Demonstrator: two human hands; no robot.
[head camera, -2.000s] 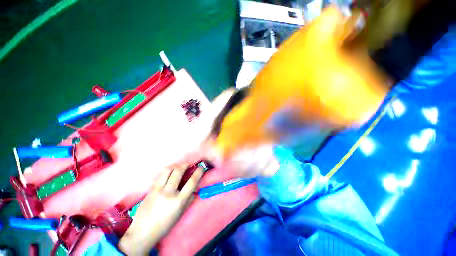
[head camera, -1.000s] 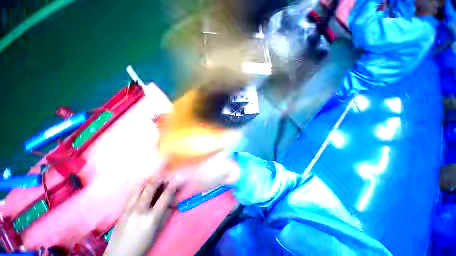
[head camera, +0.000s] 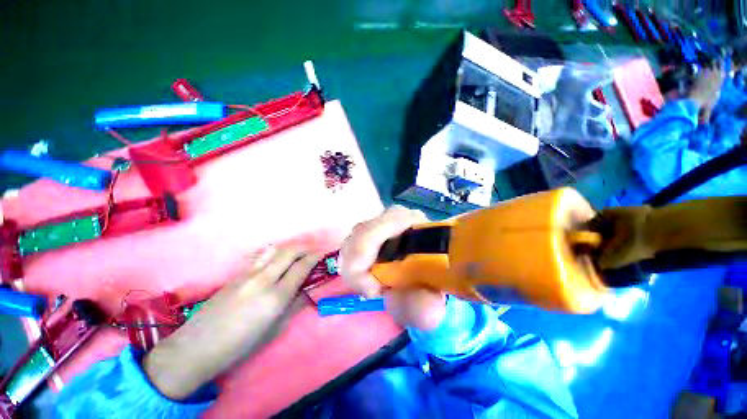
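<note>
My right hand (head camera: 385, 254) is closed around the orange electric screwdriver (head camera: 512, 252), whose body points right and whose front end is hidden by my fingers. My left hand (head camera: 254, 299) lies flat over a red plastic housing (head camera: 315, 277) on the pink foam mat (head camera: 287, 372), fingers pressing it. Part of a green circuit board (head camera: 193, 308) shows beside the left hand. A blue battery pack (head camera: 350, 305) lies just below the housing, beneath my right hand. The driver's tip and its contact with the housing cannot be seen.
Two more red housings with green circuit boards (head camera: 228, 136) and blue battery packs (head camera: 160, 114) lie at the left. A dark pile of small parts (head camera: 337, 169) is on the mat. The white and black screw feeder (head camera: 500, 102) stands behind, beside a clear plastic bag (head camera: 569, 106). Another person's blue sleeve (head camera: 676, 135) shows upper right.
The screwdriver swung away toward the feeder and is now back over the mat, its body pointing right. My left hand has stayed on the housing. The camera view has shifted.
</note>
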